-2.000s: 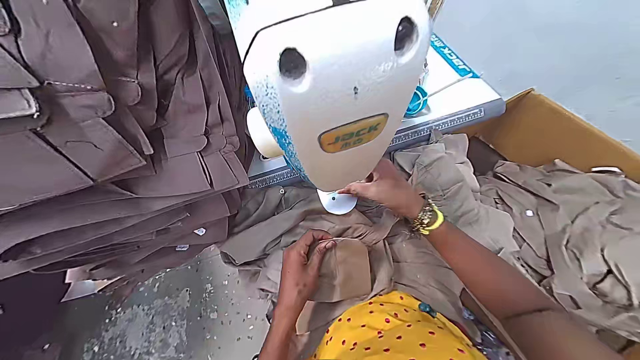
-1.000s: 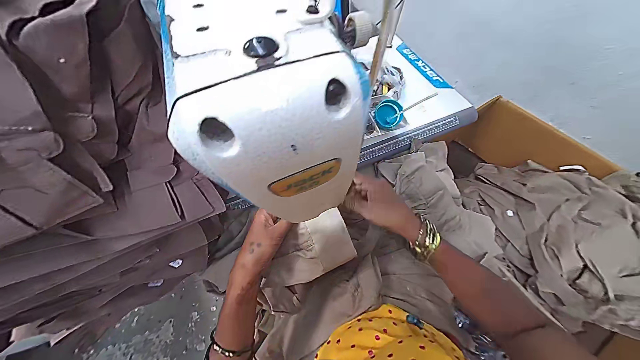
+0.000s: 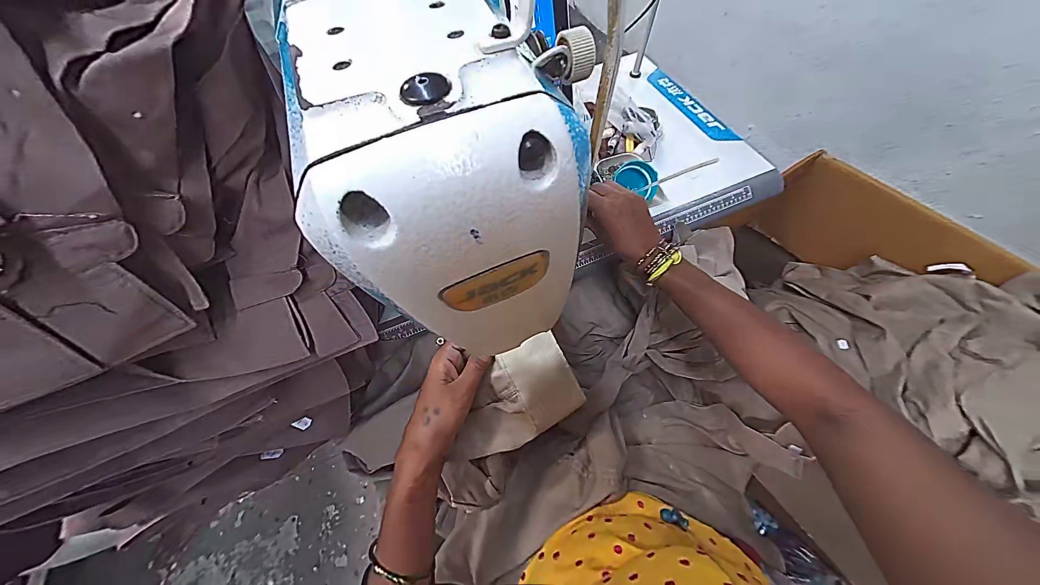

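Observation:
A white Jack sewing machine head (image 3: 439, 211) fills the upper middle and hides the needle area. Just below its lower edge, my left hand (image 3: 455, 378) pinches a khaki garment (image 3: 504, 422), whose paler folded band (image 3: 540, 382) lies to the right of my fingers. My right hand (image 3: 621, 219) is at the machine's right side, near a blue round lid (image 3: 635, 177); its fingertips are partly hidden behind the machine head, so what they touch cannot be told.
Stacked brown garment pieces (image 3: 146, 325) rise at the left. More khaki garments (image 3: 910, 349) fill a cardboard box (image 3: 902, 219) at the right. On the machine bed (image 3: 719, 175) lie a thin stick and a plastic bag (image 3: 634, 122) of small items. A thread stand rod rises behind.
My right hand has moved from beside the lower part of the machine head up and away, toward the blue lid. My left hand remains at the garment. The view has shifted.

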